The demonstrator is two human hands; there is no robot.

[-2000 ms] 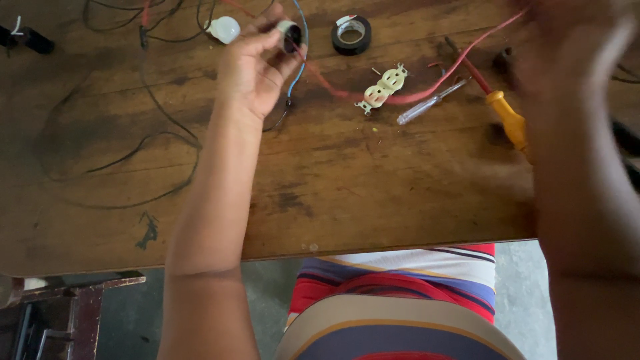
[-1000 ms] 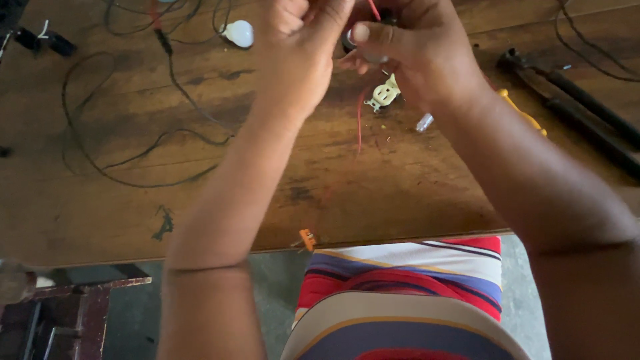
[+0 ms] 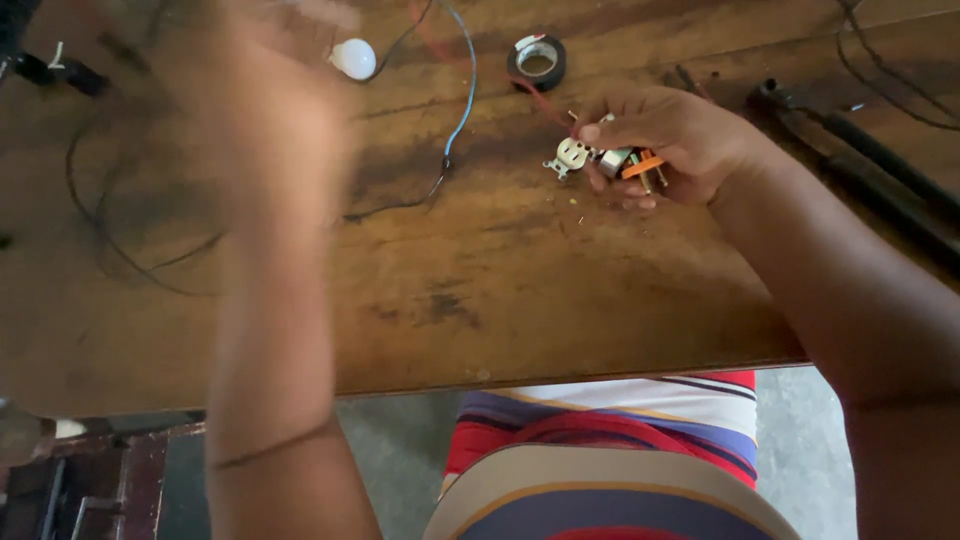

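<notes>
My left hand (image 3: 281,97) is a motion blur at upper left; whether it holds anything cannot be told. The fingers of my right hand (image 3: 664,142) curl around a small metal electrical part (image 3: 613,160) with an orange piece (image 3: 643,166). Just beside its fingertips is an ivory duplex receptacle (image 3: 573,154), partly covered by the hand. A thin red wire (image 3: 544,101) runs up and left from the fingertips, blurred. A roll of black electrical tape (image 3: 559,73) lies behind. A white bulb (image 3: 355,59) is near my left hand.
A blue wire (image 3: 471,75) with a dark joint crosses the wooden table (image 3: 525,300). Black cable (image 3: 112,244) loops at left. A long black-handled tool (image 3: 877,150) lies at right, with dark cable (image 3: 885,67) behind it. Dark cylindrical items (image 3: 79,77) sit at upper left.
My hands have moved apart from where they were together a second ago. The orange piece lay near the table's front edge then; an orange piece is now in my right hand.
</notes>
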